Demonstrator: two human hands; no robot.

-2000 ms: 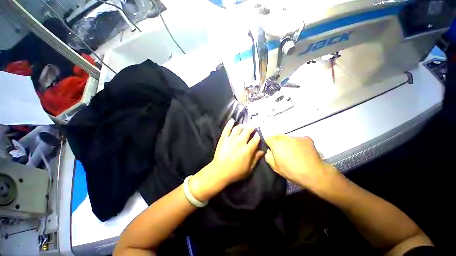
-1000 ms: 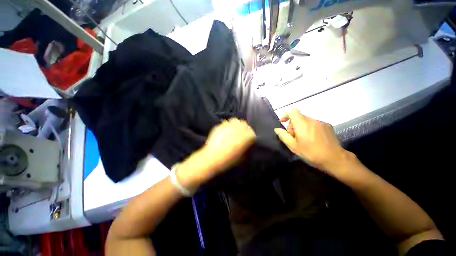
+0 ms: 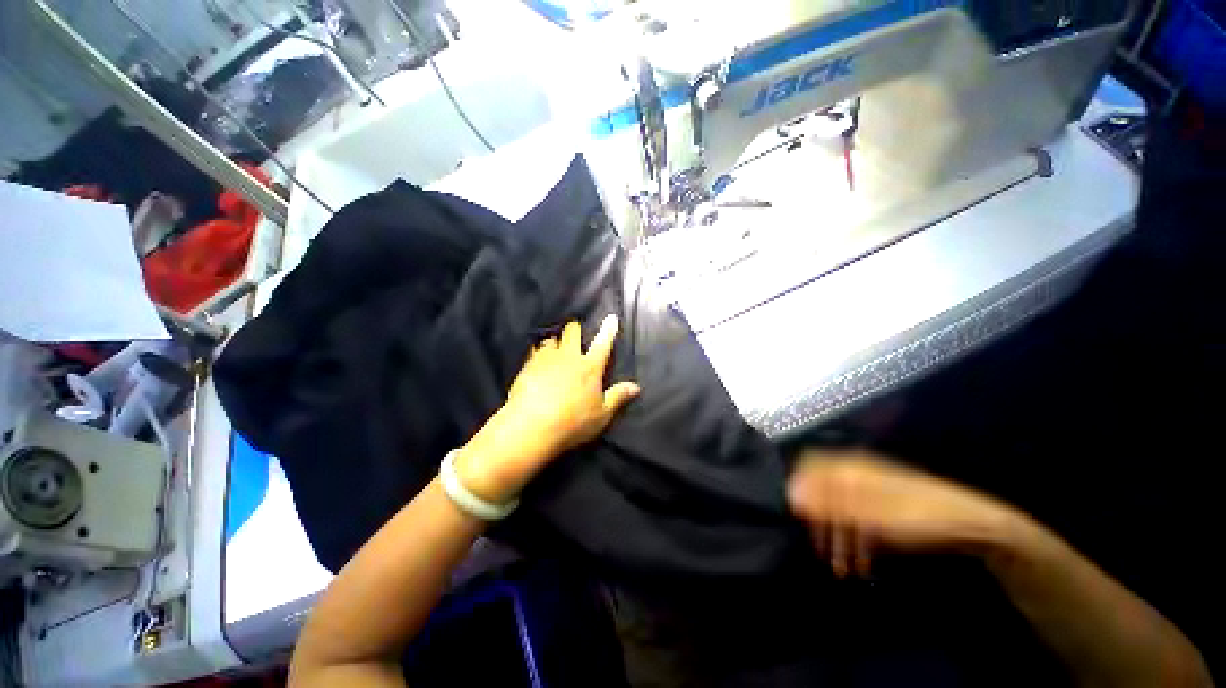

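Note:
The black garment (image 3: 390,350) lies spread on the table left of the needle and hangs toward my lap. Its edge runs from the presser foot (image 3: 659,212) down toward my right hand. My left hand (image 3: 567,390) lies on the cloth with fingers apart, a little below the needle area. My right hand (image 3: 861,508) is blurred at the lower end of the garment's edge; its fingertips touch the cloth, and whether it grips is unclear. The lockstitch sewing machine (image 3: 928,101) stands above the cloth.
A second sewing machine (image 3: 94,491) stands at the far left, with a white paper sheet (image 3: 74,262) above it. Red cloth (image 3: 209,258) lies behind a rail at the upper left. The table's ruler-marked front edge (image 3: 941,323) runs to the right. Dark material fills the lower right.
My right hand has moved down and right, away from the needle, along the garment's edge. My left hand went from closed-looking to spread flat on the cloth. The garment's lower part is more spread out.

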